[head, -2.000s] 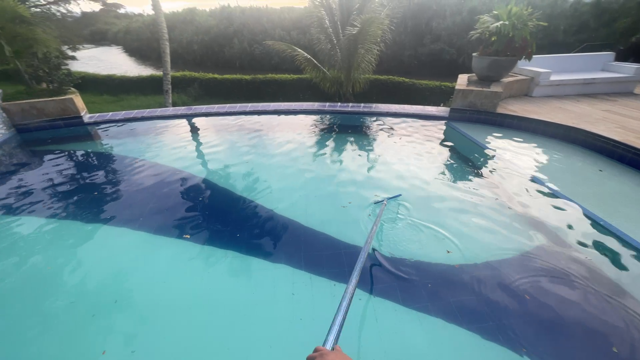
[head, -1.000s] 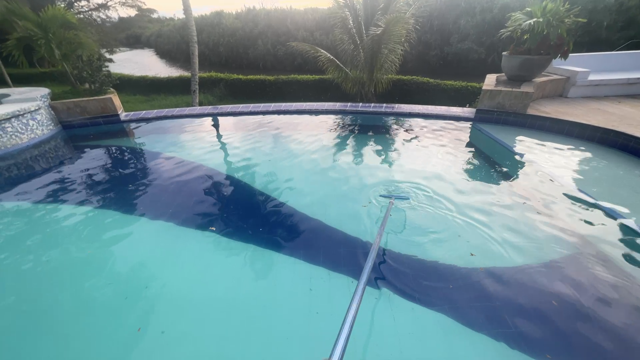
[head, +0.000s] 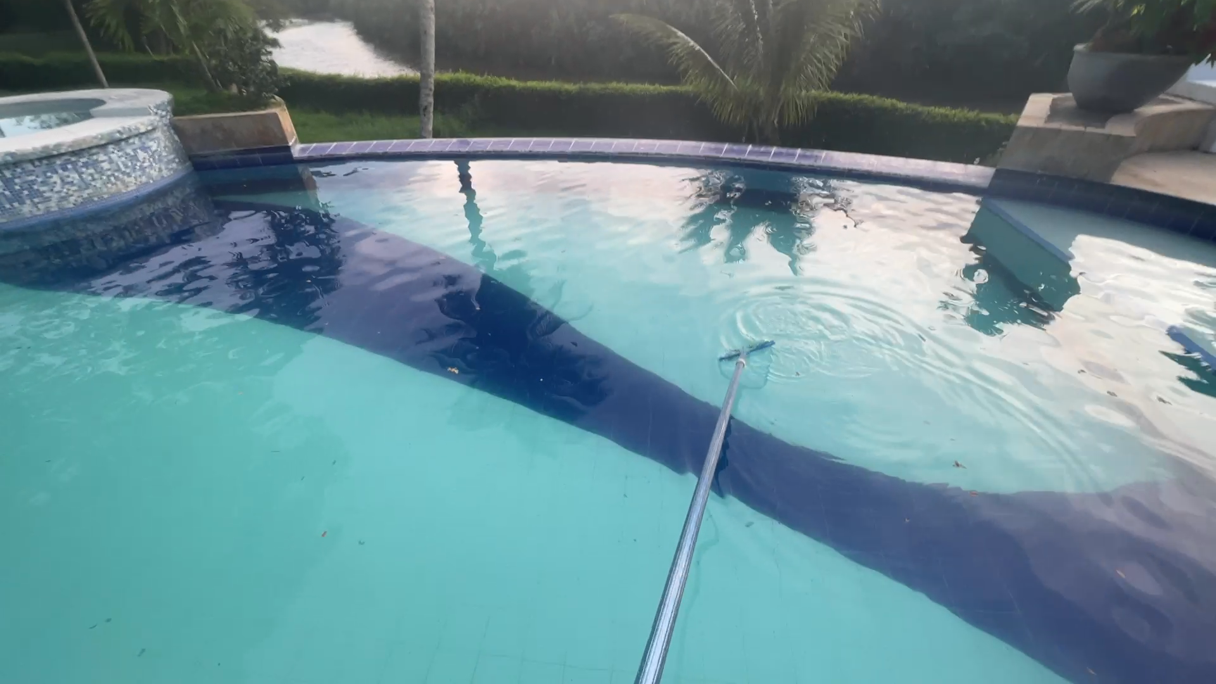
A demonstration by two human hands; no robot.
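Observation:
Neither my left hand nor my right hand shows in the head view now. A long metal telescopic pole [head: 692,532] enters from the bottom edge, right of centre, and reaches out over the pool water [head: 285,494]. At its far end a blue-edged pool skimmer head [head: 749,351] lies at the water's surface, with a pale net faintly visible below it. Rings of ripples spread around and to the right of the head. Small leaves [head: 453,370] dot the pool. The near end of the pole is out of view.
A curved tiled pool edge [head: 532,146] runs across the back, with a hedge [head: 589,106] behind it. At the left stands a round mosaic-tiled spa wall [head: 90,171]. A potted plant's bowl [head: 1121,80] sits on a stone ledge [head: 1073,133] at the right.
A hand gripped the pole at the bottom edge two seconds ago; it has gone out of view. The view has turned left, bringing in the mosaic wall.

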